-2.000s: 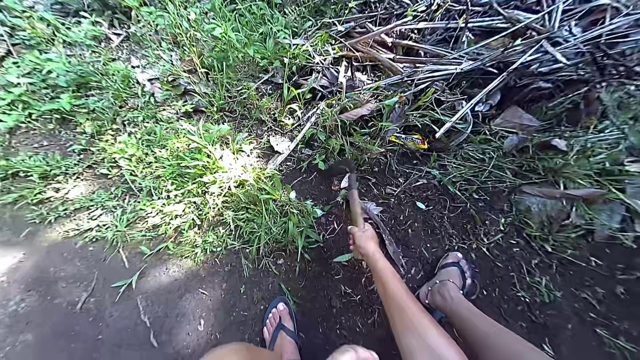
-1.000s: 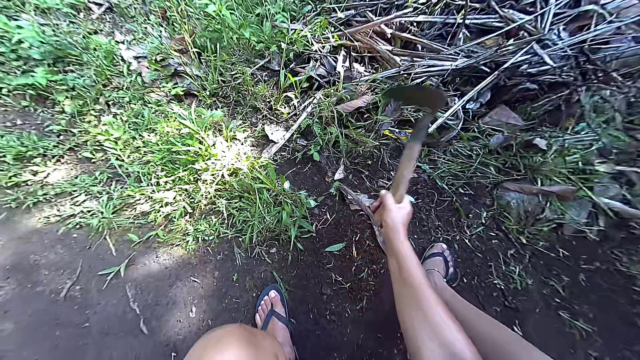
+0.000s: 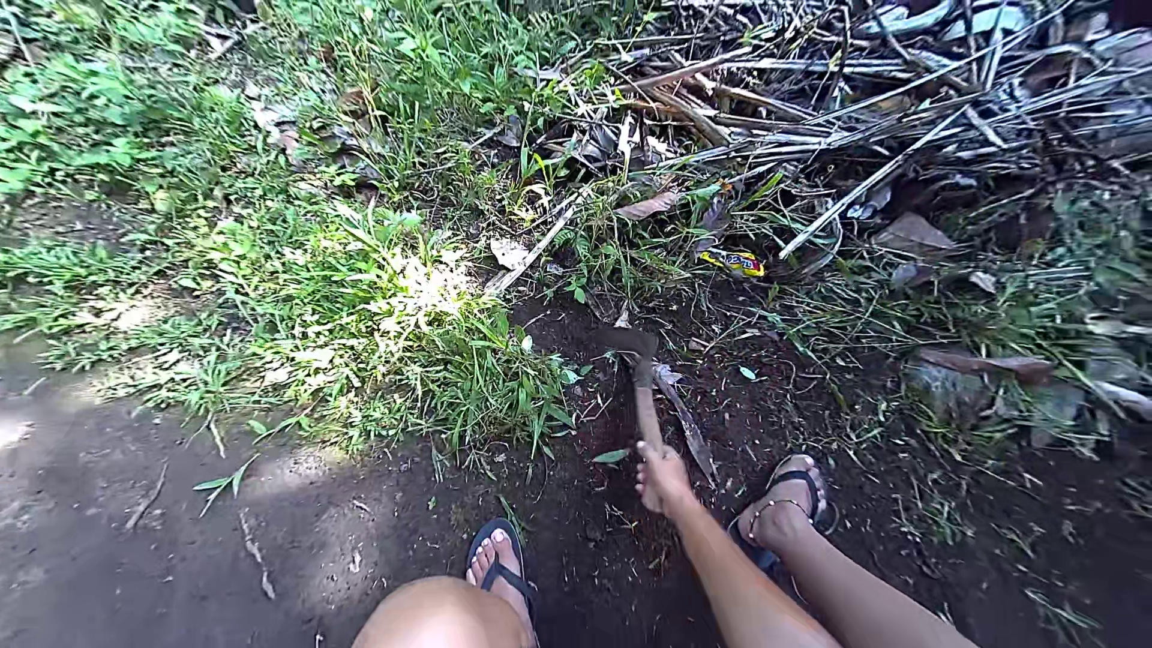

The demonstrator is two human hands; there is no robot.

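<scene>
My right hand (image 3: 663,479) is closed around the wooden handle of a short hand tool (image 3: 646,409), likely a small hoe. Its dark, blurred metal head (image 3: 627,342) is at the far end, low over dark soil beside the edge of a grass clump (image 3: 486,387). Whether the blade touches the soil I cannot tell. A long dry leaf (image 3: 688,432) lies just right of the handle, and a small green leaf (image 3: 611,456) lies left of my hand. My left hand is out of view.
A heap of dry stalks (image 3: 810,117) fills the upper right. A yellow wrapper (image 3: 733,262) lies in the grass below it. Stones (image 3: 954,387) sit at the right. My feet in flip-flops (image 3: 502,567) stand either side of the forearm, on bare soil.
The tool was raised over the wrapper a second ago; it has come down and left, toward the soil. My right hand stayed around the handle. Something at the bottom edge two seconds ago is gone.
</scene>
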